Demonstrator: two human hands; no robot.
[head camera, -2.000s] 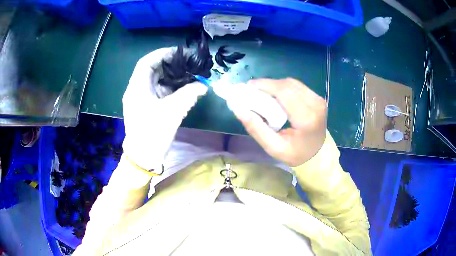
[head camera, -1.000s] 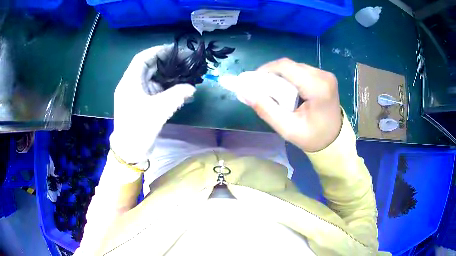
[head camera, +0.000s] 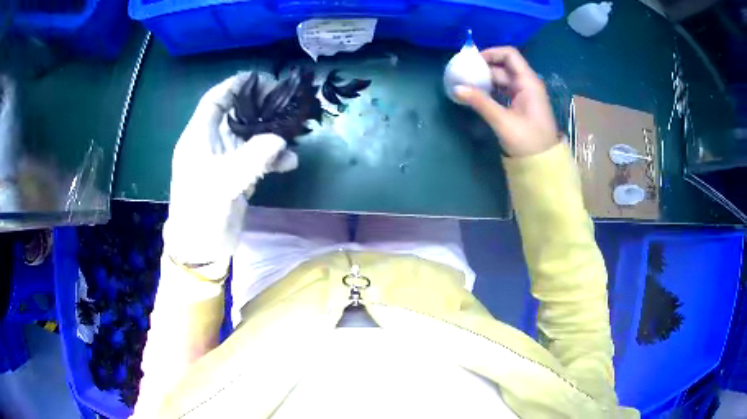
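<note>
My left hand (head camera: 215, 159), in a white glove, holds a black spiky hair piece assembly (head camera: 274, 106) above the left part of the green bench mat (head camera: 328, 184). My bare right hand (head camera: 516, 98) holds the white glue bottle (head camera: 468, 72) by its rounded body, blue tip pointing up toward the back bin. A small black curved hair strand piece (head camera: 346, 85) shows just right of the assembly. Whether it touches the assembly is hard to tell.
A blue bin (head camera: 418, 23) with a white paper label (head camera: 337, 38) stands at the back. A second white bottle (head camera: 589, 18) is at the back right. Cardboard (head camera: 602, 123) with two white ovals lies right. Blue side bins (head camera: 70, 327) (head camera: 696, 319) holding black pieces sit below the bench edge.
The glue bottle has moved away from the assembly to the right and back, and turned from pointing left to tip up. My left hand keeps its hold and has shifted slightly left in view.
</note>
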